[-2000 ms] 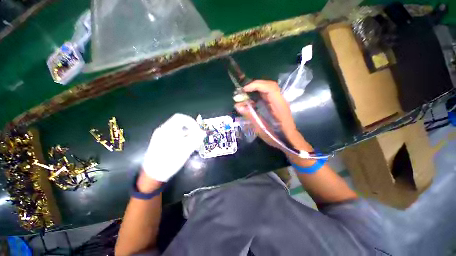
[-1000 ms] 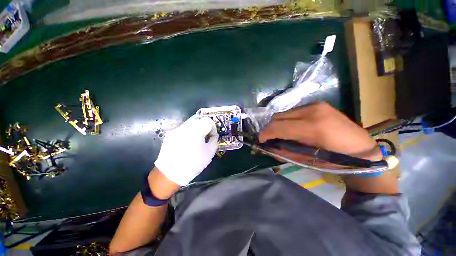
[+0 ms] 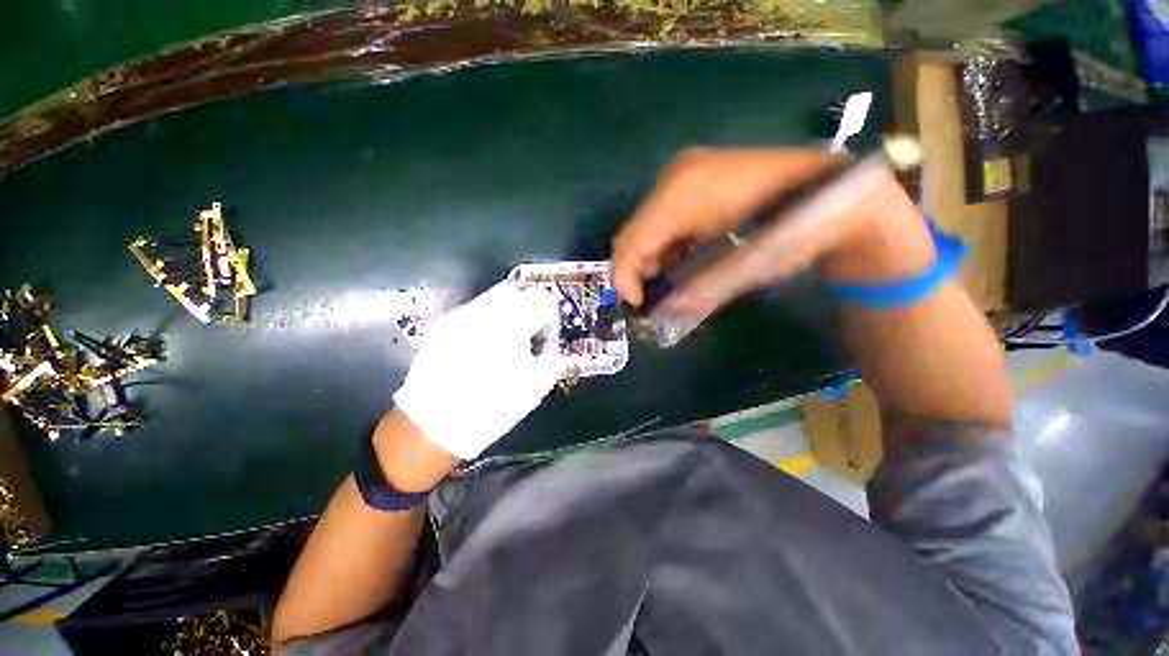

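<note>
A white square housing (image 3: 594, 358) with a circuit board lies open on the dark green bench. My left hand (image 3: 477, 368), in a white glove, holds its left side, with the fingers over the board. My right hand (image 3: 718, 218), bare with a blue wrist strap, holds a dark soldering iron (image 3: 718, 263) at the housing's right edge. The iron's rear and cable are blurred above the wrist, and its tip is not clear. Brass contact strips (image 3: 212, 263) lie on the left, with more in a loose heap (image 3: 77, 372).
A worn taped rail (image 3: 423, 58) runs along the back, with a green belt behind. A white cable end (image 3: 851, 119) lies at the back right. A cardboard sheet (image 3: 942, 192) and a dark block (image 3: 1083, 205) stand at the right. A cardboard box (image 3: 840, 436) shows below the bench.
My right hand has risen and turned, with the iron's rear now angled up to the right. The bagged cable is now mostly hidden behind it. My left hand stays on the housing.
</note>
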